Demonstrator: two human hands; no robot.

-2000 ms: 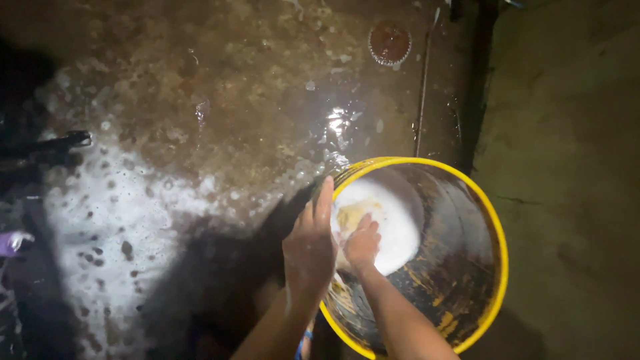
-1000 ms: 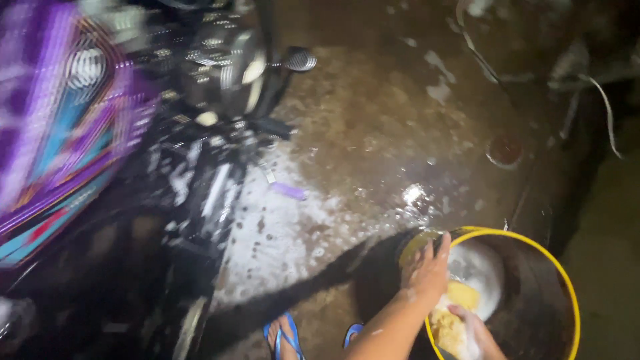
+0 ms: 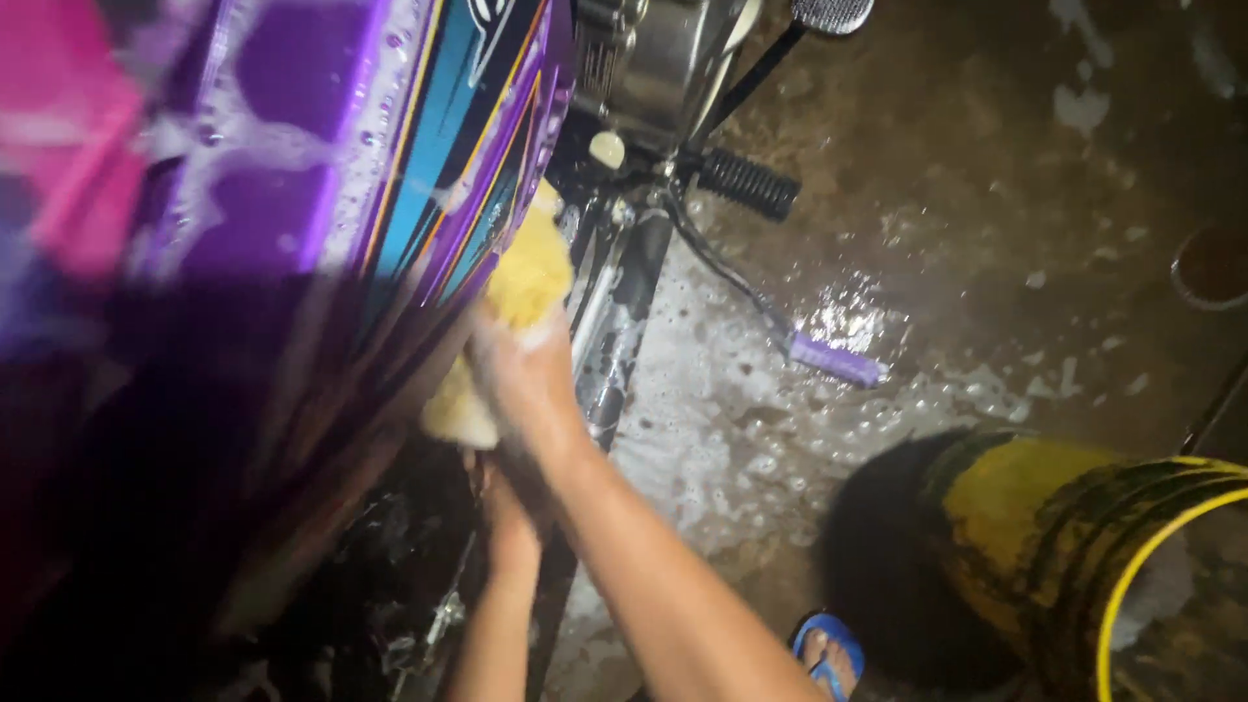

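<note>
A soapy yellow sponge or cloth is pressed to the lower side of a motorcycle's purple and blue body panel. My right hand holds it, the fingers partly hidden behind it. My left hand is lower, under the panel beside the frame; its fingers are mostly hidden, and I cannot tell whether it grips anything. A paler yellow part shows between the two hands, perhaps of the same piece. White suds streak the panel.
The black footrest and a lever with a purple rubber cover jut out rightward. A yellow bucket stands at the lower right on the wet, sudsy concrete floor. My foot in a blue flip-flop is beside it.
Both hands have left the yellow-rimmed bucket and are now at the motorcycle's side, with the yellow sponge or cloth moved there too. The view has swung left to the motorcycle.
</note>
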